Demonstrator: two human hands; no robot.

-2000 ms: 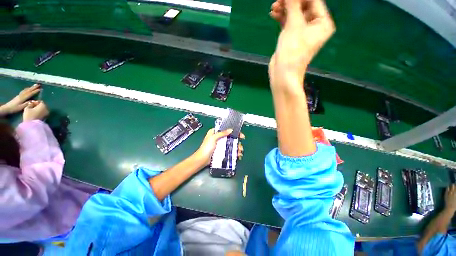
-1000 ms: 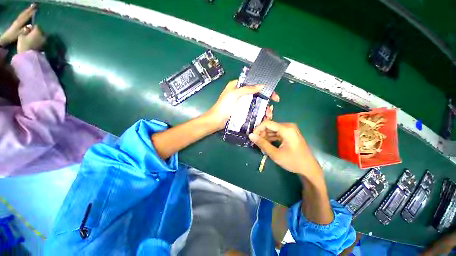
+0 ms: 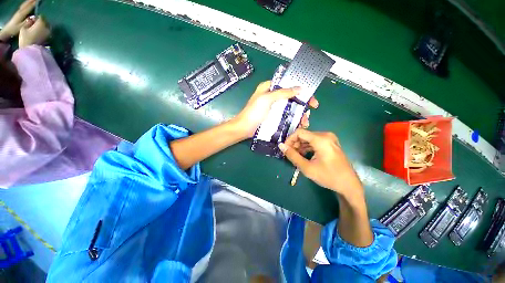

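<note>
My left hand holds an open phone body above the green bench, its thumb on a grey, gridded display panel that sticks out past the body's upper end. My right hand is at the body's lower right edge, thumb and forefinger together there. Whether its fingertips hold anything is hidden. A short tan strip lies on the bench just below my right hand, partly covered by it.
One open phone lies left of my hands. A red box of curled tan strips stands at right, with several phones in a row below it. A white-edged ledge runs behind. A neighbour's pink sleeve is at far left.
Over two seconds, my right hand has come down from high above the ledge to the phone body. In the last second both hands barely moved, and the view shifted slightly.
</note>
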